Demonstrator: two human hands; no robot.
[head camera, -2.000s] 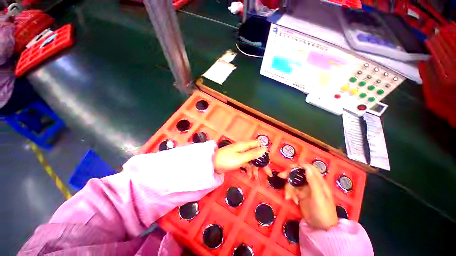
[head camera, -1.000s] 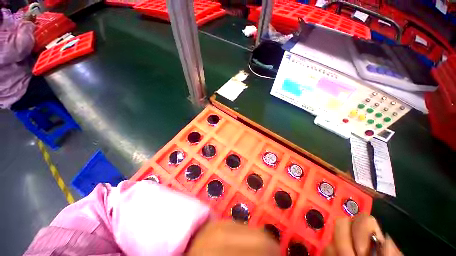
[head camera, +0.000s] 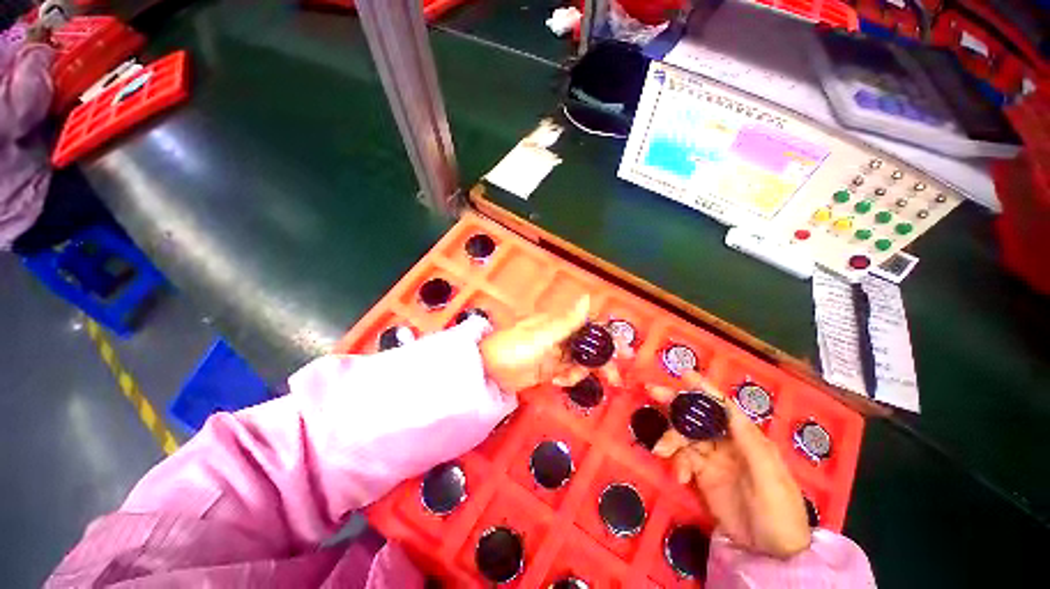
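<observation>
My left hand (head camera: 535, 351) holds a round part (head camera: 592, 344) by its rim, its dark face with pale marks turned up. My right hand (head camera: 743, 472) holds another round part (head camera: 698, 415), also dark face up. Both hands are above the orange-red compartment tray (head camera: 524, 417). Dark-faced parts, such as one near the tray's middle (head camera: 550, 464), lie singly in pockets. Several light-faced parts, such as one at the right end (head camera: 812, 440), lie along the far edge. My hands and left sleeve hide some pockets.
A bench tester (head camera: 771, 167) stands beyond the tray, with paper slips (head camera: 896, 345) and a dark pen-like stick (head camera: 864, 342) beside it. A metal post (head camera: 409, 98) rises at the tray's far left corner. Another person's pink sleeve (head camera: 23, 127) is at the left edge.
My hands have come up from the near side of the picture to above the tray's middle, and a dark-faced round part now shows in each. The camera view has shifted slightly.
</observation>
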